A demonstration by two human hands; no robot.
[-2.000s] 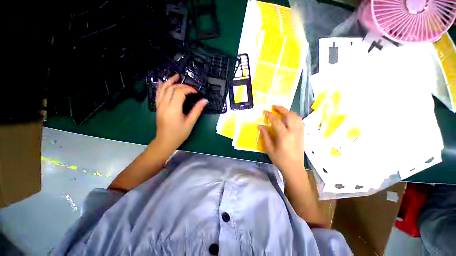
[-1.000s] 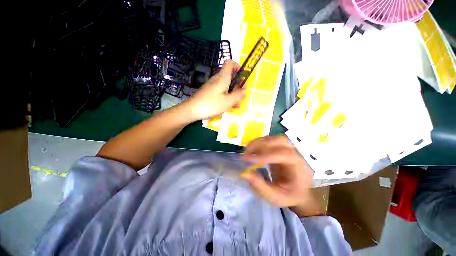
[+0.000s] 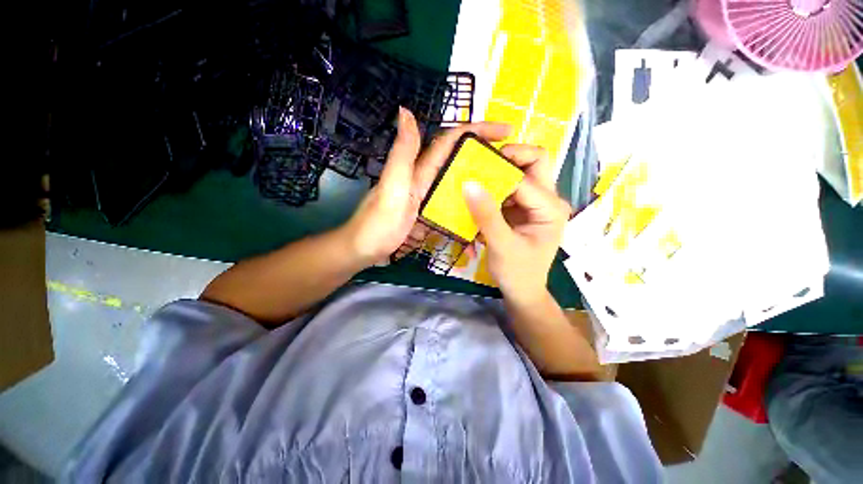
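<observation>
A black plastic faceplate [image 3: 439, 248] is held above the near part of the bench, tilted, its keypad grid pointing toward me. A yellow sticker [image 3: 461, 200] covers its window end. My left hand [image 3: 386, 203] holds the faceplate from the left and below. My right hand [image 3: 520, 222] holds its right edge, with the thumb lying on the yellow sticker. The sheets of yellow stickers [image 3: 533, 71] lie behind and partly under the hands. Another faceplate's grid end [image 3: 459, 97] lies at the sheets' left edge.
A tangled pile of black faceplates [image 3: 293, 128] fills the left. White backing sheets [image 3: 729, 208] with loose yellow pieces [image 3: 632, 213] lie at right. A pink fan [image 3: 800, 33] stands far right. A cardboard box [image 3: 677, 397] and red stool [image 3: 754, 376] are below the edge, beside a person's grey-clothed part [image 3: 818, 406].
The faceplate in my left hand has turned to face up and come nearer. My right hand has moved up from near my shirt onto it, and the yellow sticker now covers its window end.
</observation>
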